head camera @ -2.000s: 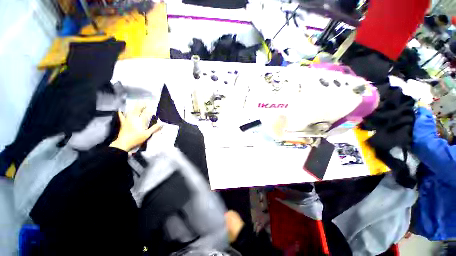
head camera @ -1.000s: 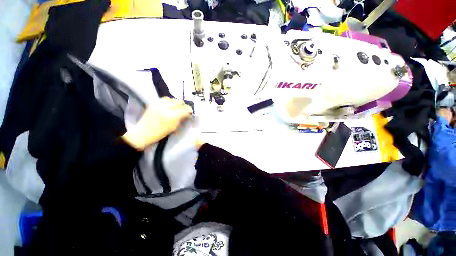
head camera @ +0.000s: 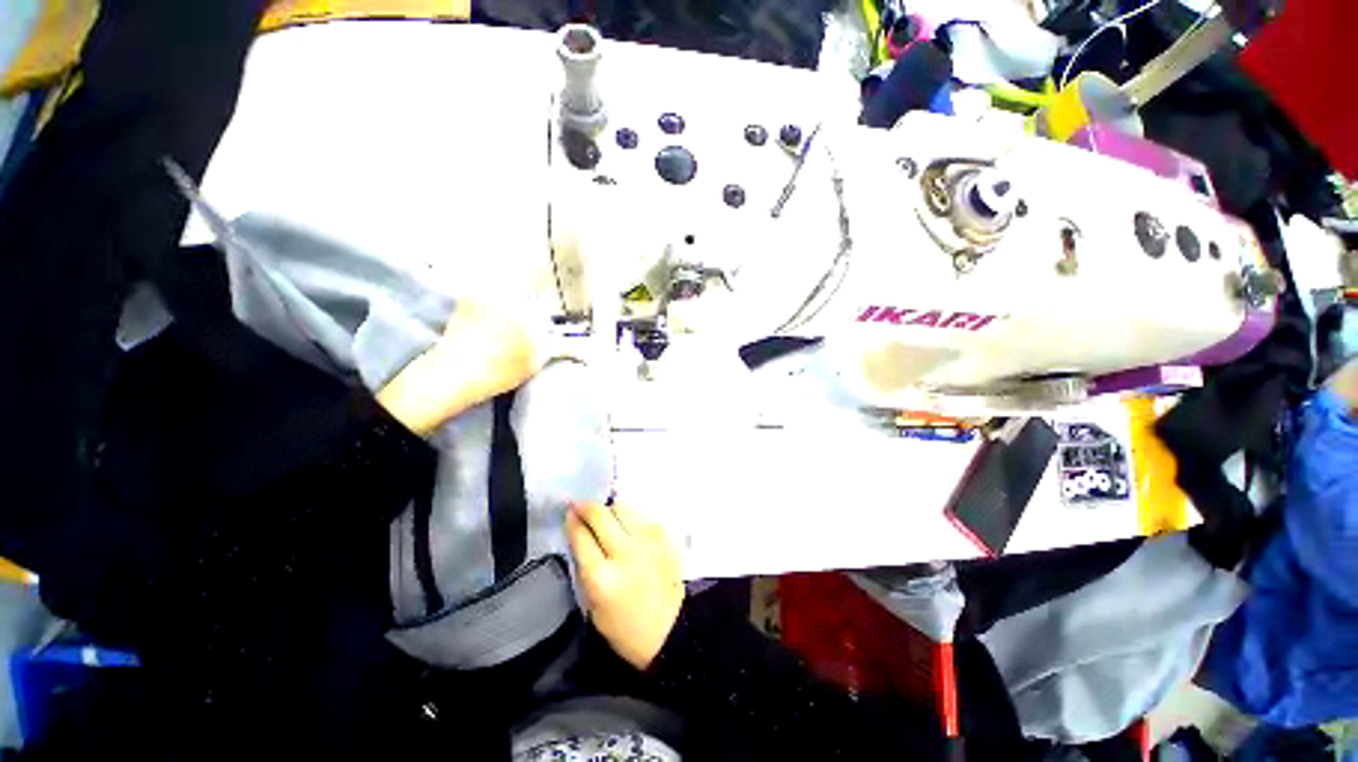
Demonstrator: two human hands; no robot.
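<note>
A grey garment panel [head camera: 465, 484] with black strips lies over the table's front edge at the left and hangs toward my lap. Its upper edge reaches the presser foot area [head camera: 574, 320] of the white sewing machine [head camera: 923, 335]. My left hand [head camera: 474, 365] lies on the panel just left of the presser foot, fingertips close to it and partly washed out by glare. My right hand [head camera: 629, 578] is at the panel's right edge near the table front, thumb and fingertips on the fabric. Black fabric [head camera: 164, 447] covers the left side.
A dark flat rectangle [head camera: 1002, 485] and a printed sticker [head camera: 1095, 463] are on the table at right, near yellow tape [head camera: 1157, 466]. Grey fabric [head camera: 1110, 640] and a red crate [head camera: 856, 640] are below the front edge. A person's blue sleeve [head camera: 1303, 551] shows at far right.
The grey panel has come onto the table beside the presser foot. My right hand has come into clear view at its right edge. My left hand has shifted slightly left. The view has moved closer.
</note>
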